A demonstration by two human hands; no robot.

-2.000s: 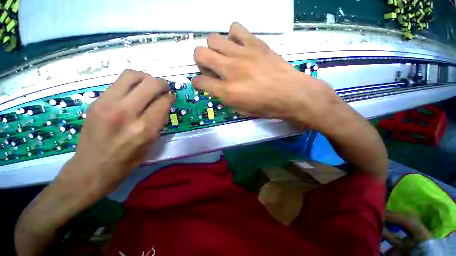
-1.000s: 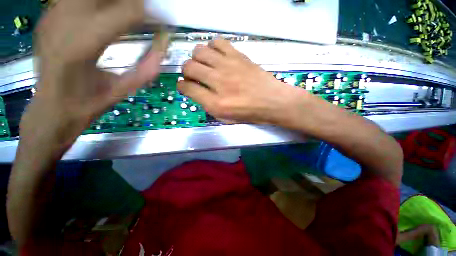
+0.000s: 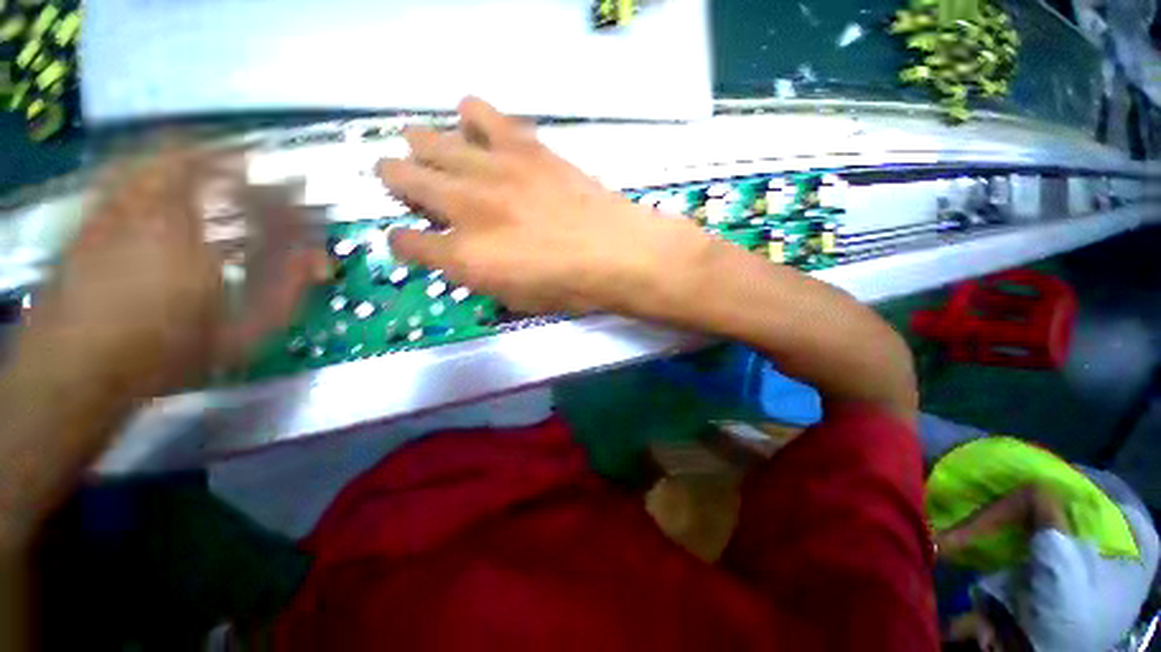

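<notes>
A green circuit board, dotted with small parts, lies in the conveyor rail in front of me. My right hand is bare, with bent fingers over the board's far edge; I cannot tell whether anything is between the fingertips. My left hand is strongly blurred over the left part of the board, its fingers pointing right; its grip cannot be made out. Another board with taller parts lies further right in the rail.
A white sheet lies behind the rail with a few yellow-and-black transformers on it. Transformer piles lie at the far left and right. A red stool, blue stool and a person in yellow-green are at the right.
Since one second ago my left hand has come down from over the white sheet to the board. My right hand stays over the board. The camera view has shifted.
</notes>
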